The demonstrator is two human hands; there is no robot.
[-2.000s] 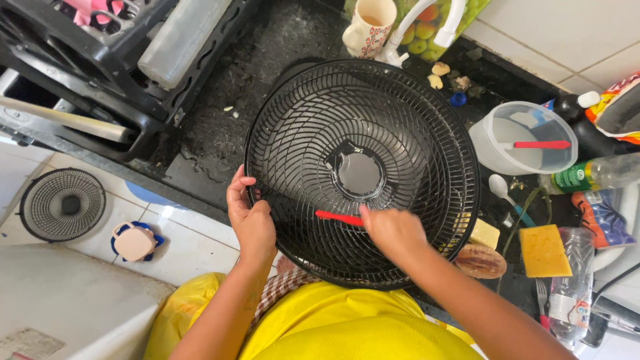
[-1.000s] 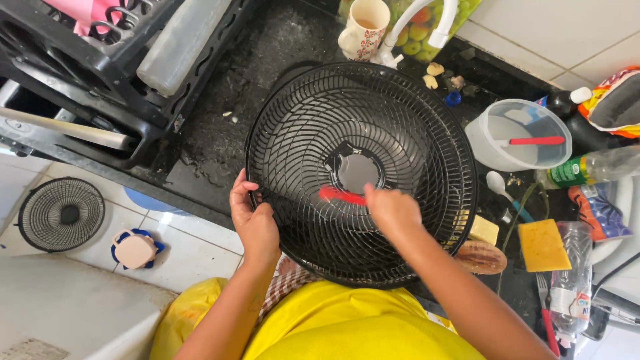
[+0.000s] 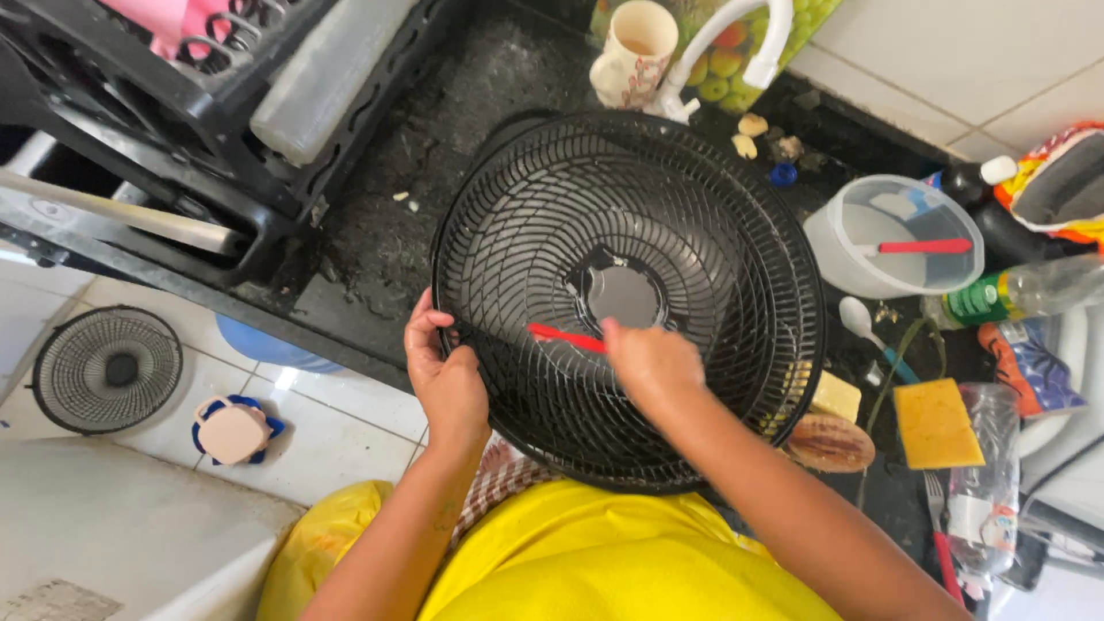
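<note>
A round black fan grille lies over the sink area at the counter's front edge, tilted toward me. My left hand grips its left rim, thumb on the inner side. Inside the grille, my right hand is closed on a red-handled brush; its head points left, just below the grey centre disc. Whether its bristles touch the wires cannot be told. To the right stands a clear plastic tub with whitish liquid and a red-handled utensil in it.
A black dish rack stands left. Behind the grille are a mug and a white faucet. A yellow sponge, wooden brush, spoon, fork and plastic bottles lie right. Another grille rests on the floor.
The red-handled brush in my right hand has shifted slightly inside the grille, with its tilt changing a little. My left hand keeps its hold on the rim.
</note>
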